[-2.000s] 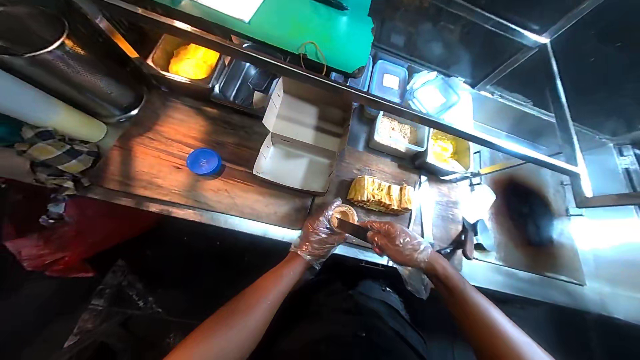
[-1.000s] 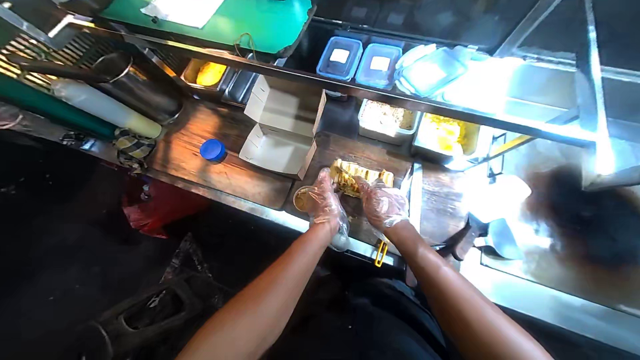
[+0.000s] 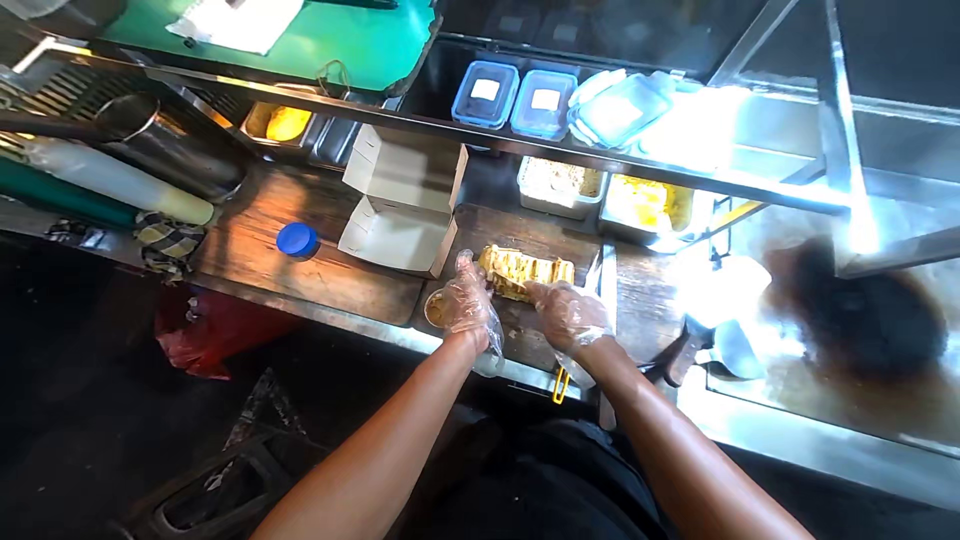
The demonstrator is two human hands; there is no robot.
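Note:
A golden-brown food roll with cuts across it [image 3: 529, 268] lies on a wooden board [image 3: 495, 225]. My left hand [image 3: 466, 300], in a clear plastic glove, is at the roll's left end, with a small round tub of brown sauce [image 3: 435, 308] beside its palm. Gloved as well, my right hand [image 3: 566, 309] bends over the roll's front edge, gripping a thin tool, seemingly a knife [image 3: 510, 280], whose blade lies against the roll. The handle is hidden in the fingers. An open cardboard box [image 3: 401, 236] stands left of the roll.
A blue lid [image 3: 297, 240] lies on the left board. Behind stand tubs of pale crumbly food [image 3: 561, 184] and yellow shreds [image 3: 649, 204], under a metal shelf rail [image 3: 480, 135]. At right, a scraper [image 3: 684, 352] lies near the griddle [image 3: 840, 322]; a steel pot [image 3: 172, 146] stands left.
Two seconds ago the knife was in the sauce tub held by my left hand; now both hands are at the roll. The view has shifted somewhat.

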